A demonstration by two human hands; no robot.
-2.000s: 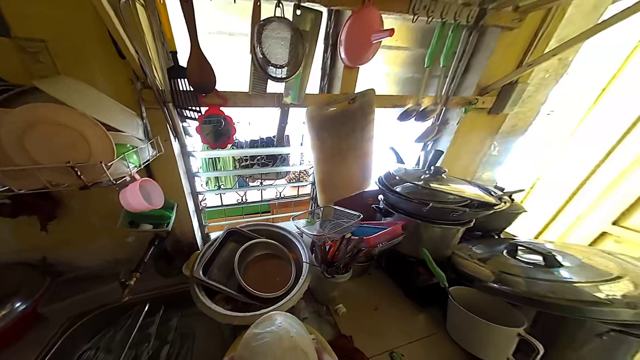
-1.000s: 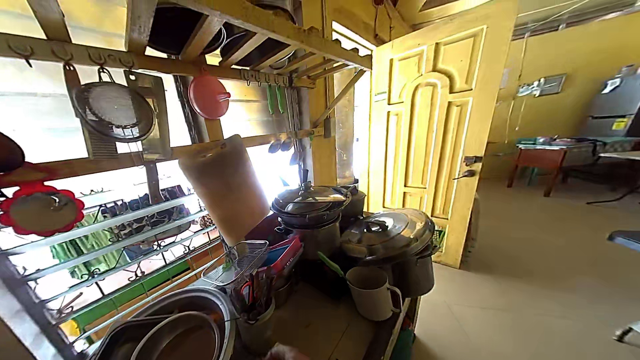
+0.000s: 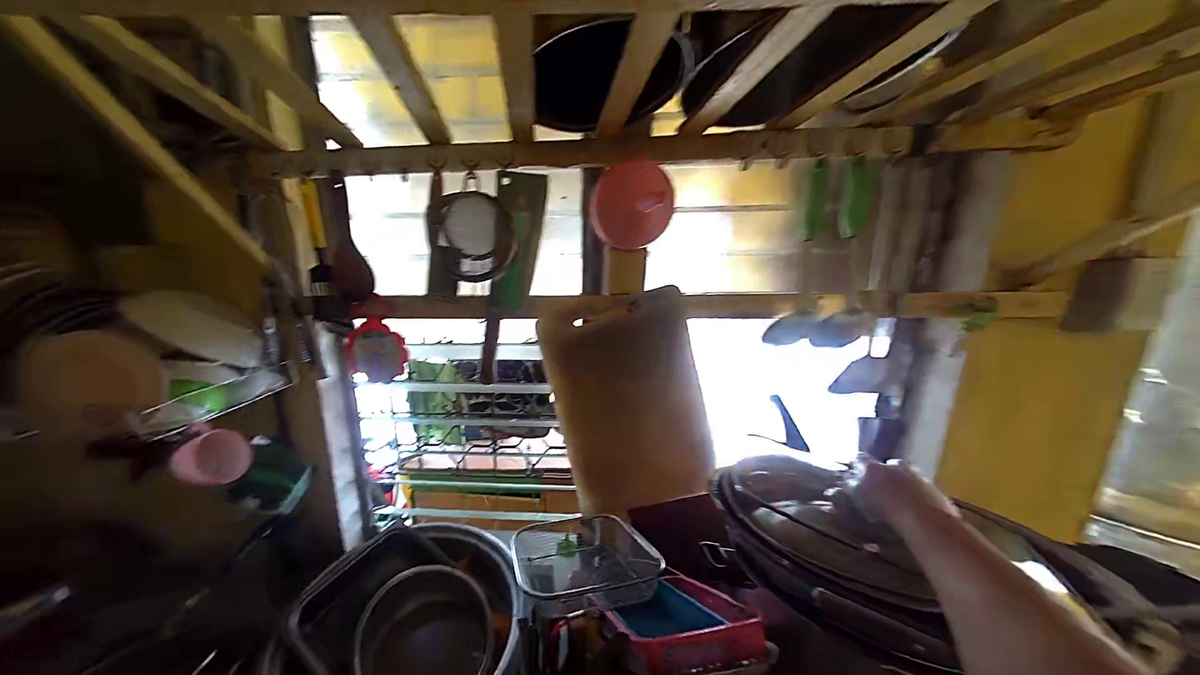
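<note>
My right hand (image 3: 886, 487) reaches in from the lower right and has its fingers round the top of a glass pot lid (image 3: 797, 530), where the knob sits. The lid rests on a dark wide pan (image 3: 834, 609). The image is blurred there, so the fingers are not sharp. My left hand is not in view. Left of the pan are a wire mesh basket (image 3: 588, 558) and a red plastic basket (image 3: 694, 633) with a blue inside. A beige cutting board (image 3: 628, 403) leans upright at the window behind them.
Nested metal basins and a round pot (image 3: 424, 623) stand at lower left. A dish rack (image 3: 220, 398) with plates and a pink cup (image 3: 211, 457) is on the left. A strainer (image 3: 472, 225), a pink lid-like item (image 3: 633, 204) and ladles (image 3: 841, 326) hang from wooden rails.
My right hand and forearm have come into view on the glass lid at the right. The view has swung back left from the door to the window.
</note>
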